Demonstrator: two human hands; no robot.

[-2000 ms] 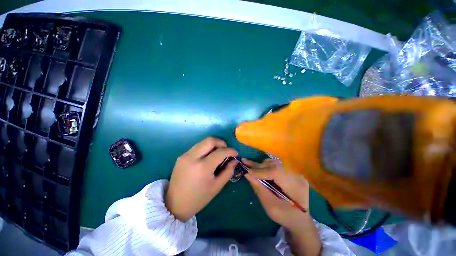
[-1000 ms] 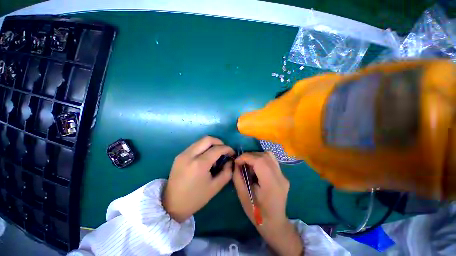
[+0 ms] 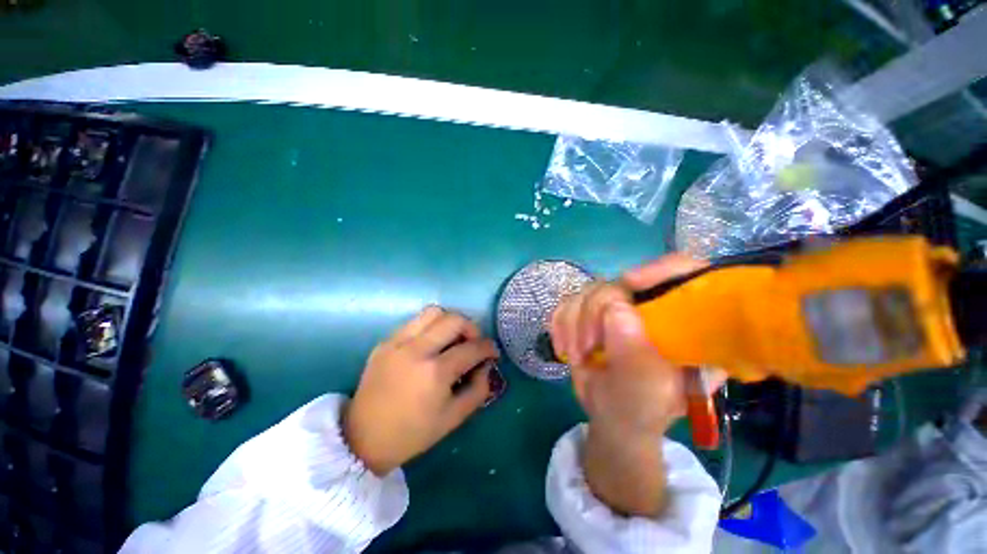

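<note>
My left hand (image 3: 417, 384) rests low on the green bench, its fingers closed around a small black housing (image 3: 494, 381), mostly hidden by the fingers. My right hand (image 3: 622, 379) grips the front of the large orange electric screwdriver (image 3: 747, 314), its nose over the round silver dotted screw plate (image 3: 538, 314). The bit is hidden or too small to tell. A reddish handle (image 3: 703, 411), likely of the tweezers, sticks out below my right hand. A second black housing (image 3: 213, 388) lies on the bench to the left.
A black blister tray (image 3: 128, 325) with a few units stands at left. White specks (image 3: 541, 211) lie by a small clear bag (image 3: 612, 173). A larger crumpled bag (image 3: 823, 168), a black box (image 3: 833, 422), cables and a blue item (image 3: 774, 522) are at right. A dark unit (image 3: 199, 48) sits beyond the white edge.
My right hand has left the housing and taken hold of the screwdriver, which was hanging free. The screw plate is now uncovered. The view has shifted, and a dark unit shows beyond the white edge.
</note>
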